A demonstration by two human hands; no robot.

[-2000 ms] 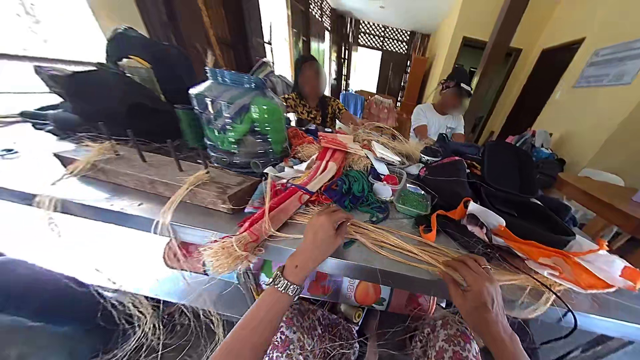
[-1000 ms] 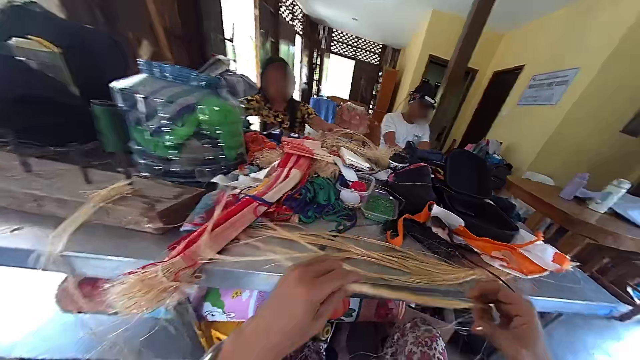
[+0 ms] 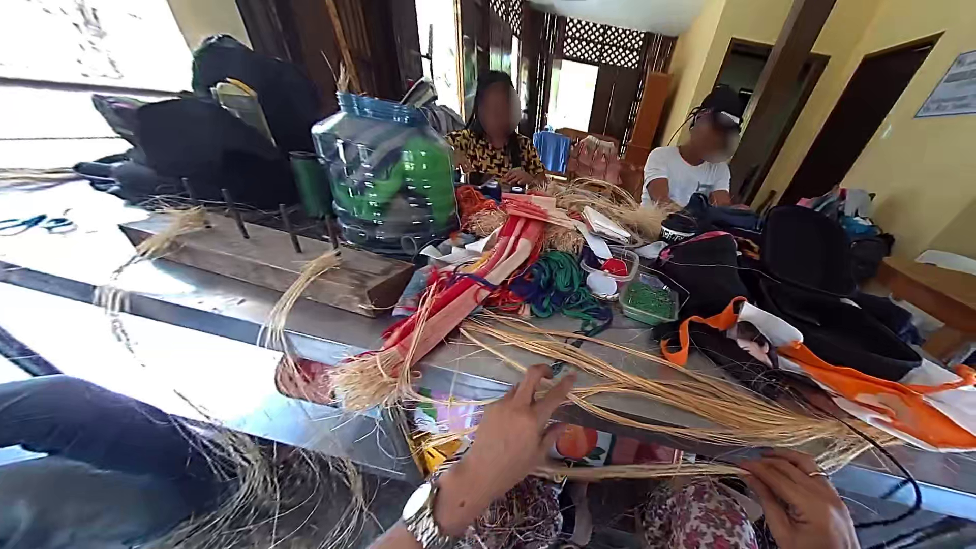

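A thin bundle of straw-coloured fiber strands runs between my hands, low in front of the table edge. Its right end is gripped in my right hand. My left hand, with a metal-band wristwatch, is raised near the bundle's left end, fingers spread; whether it still touches strands I cannot tell. More long fiber strands lie loose across the table just beyond my hands. A red and pale woven fiber band with a frayed end lies left of them, beside a tangle of green and blue cord.
A wooden block with upright metal pegs and a large clear jar stand on the left. A tub of green beads, black bags and an orange-trimmed cloth lie right. Two people sit across the table.
My left hand has lifted and its fingers have spread, where one second ago they were closed near the strands. The right hand still holds its end. The view has shifted.
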